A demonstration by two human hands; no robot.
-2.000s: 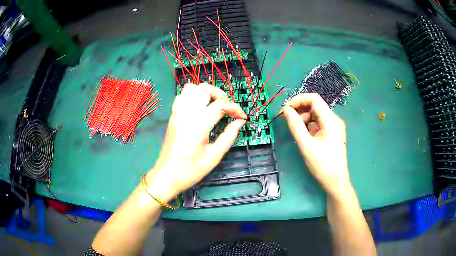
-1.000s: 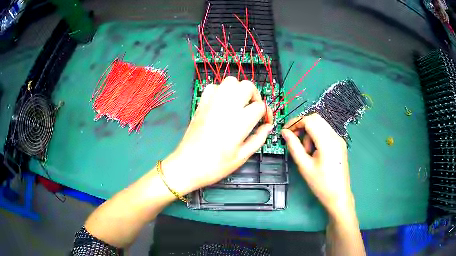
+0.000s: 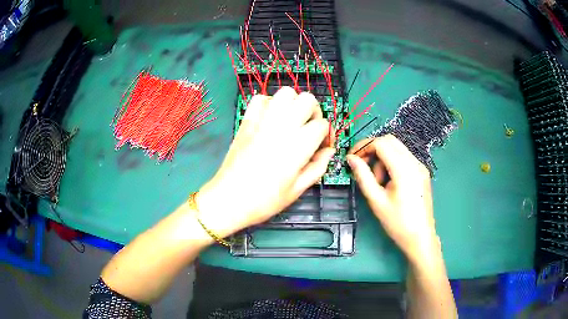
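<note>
A green PCB panel [image 3: 337, 179] lies on the black slotted rack [image 3: 349, 240], partly hidden by my left hand. Red lead wires [image 3: 375, 81] and a few black ones stick out from its right side. My left hand [image 3: 274, 159] reaches over the panel, thumb and fingers pinched on a red lead wire [image 3: 331, 133] near the right edge; its end is hidden. My right hand [image 3: 395, 187] is just right of the panel and pinches a black lead wire [image 3: 362, 147] between thumb and forefinger, pointing up to the right.
A single PCB strip [image 3: 286, 66] with red wires lies above the panel. A red wire pile [image 3: 160, 115] is at left, a black wire pile [image 3: 421, 124] at right. A round fan guard [image 3: 42, 156] stands far left, an upright ribbed rack [image 3: 545, 156] far right. Yellow loops [image 3: 485, 167] lie on the mat.
The view has shifted, so the rack and piles sit differently in the picture. My right hand's black wire has come close to the panel's right edge. My left hand still pinches there.
</note>
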